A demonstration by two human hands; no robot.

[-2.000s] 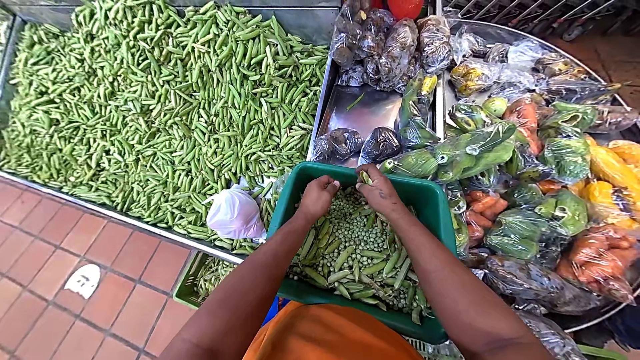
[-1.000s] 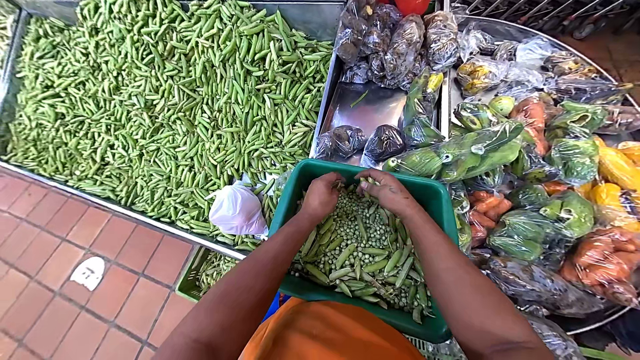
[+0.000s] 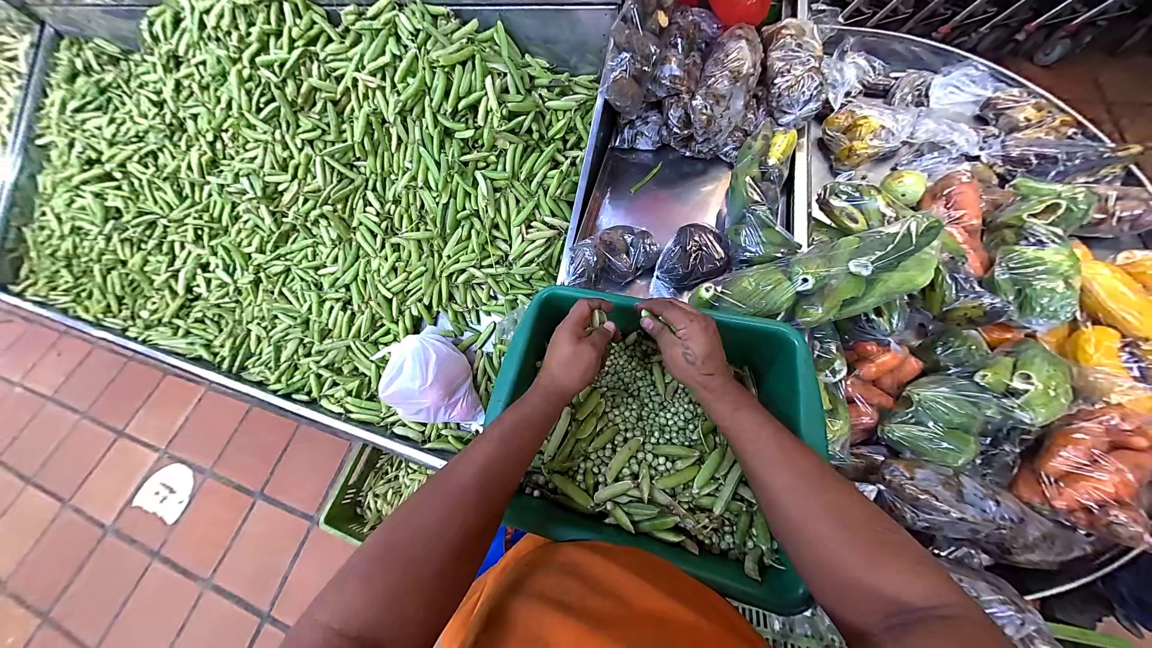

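Note:
A green plastic tub [image 3: 805, 396] holds shelled peas [image 3: 643, 396] and pea pods [image 3: 670, 477]. Over its far part, my left hand [image 3: 580, 346] pinches a small green piece, apparently of a pea pod, between thumb and fingers. Close by on the right, my right hand [image 3: 688, 342] has its thumb and fingertips closed on another small green piece of pod. The two hands are apart, with the peas below them. A big heap of pea pods [image 3: 315, 198] fills the metal bin to the left.
A knotted white plastic bag [image 3: 430, 378] lies at the bin's near edge. Beyond the tub is a metal tray [image 3: 661, 193] with wrapped dark produce. Bagged vegetables [image 3: 954, 360] crowd the round stand at right. A green crate [image 3: 346, 499] with pods stands low at left, by the tiled floor [image 3: 216, 486].
My hands have come up from lower among the peas, where they were a second ago, and now show small green pieces at the fingertips.

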